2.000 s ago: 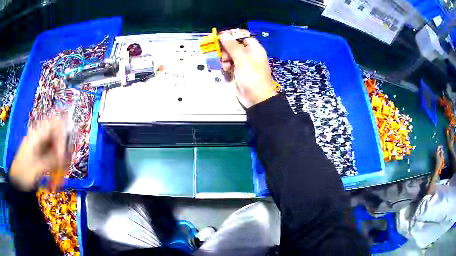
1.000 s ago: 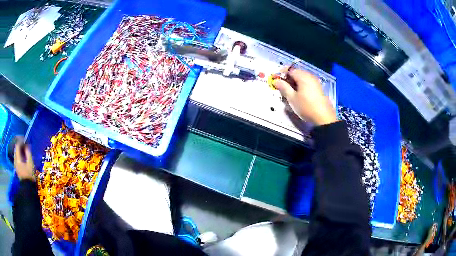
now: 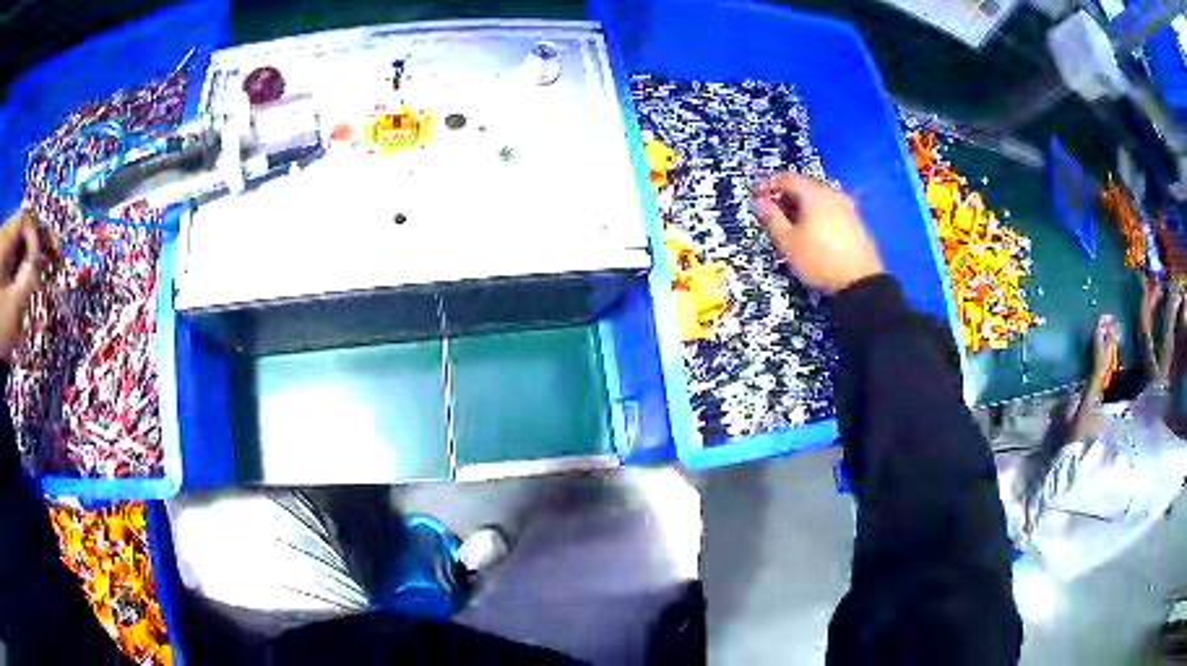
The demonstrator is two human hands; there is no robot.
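Observation:
An orange-yellow plastic part (image 3: 398, 129) sits on the white fixture plate (image 3: 521, 215), right of the metal cylinder (image 3: 163, 154). My right hand (image 3: 818, 232) is over the black-and-white small parts (image 3: 755, 371) in the right bin. Its thumb and fingertips are close together; whether a small part is between them cannot be told. My left hand (image 3: 16, 280) is at the far left edge, partly cut off, over the red-and-white small parts (image 3: 111, 351). Its fingers are blurred and what they hold cannot be told.
Loose orange parts (image 3: 699, 299) lie in the right bin (image 3: 833, 65). More orange parts (image 3: 970, 260) lie on the bench beyond it. A bin of orange assemblies (image 3: 111, 566) is at lower left. A person in white (image 3: 1106, 475) works at the far right.
My right hand has left the fixture and moved over the right bin. The orange part now stands uncovered on the plate. My left hand has moved from the lower-left bin to the red-and-white parts. The view has turned.

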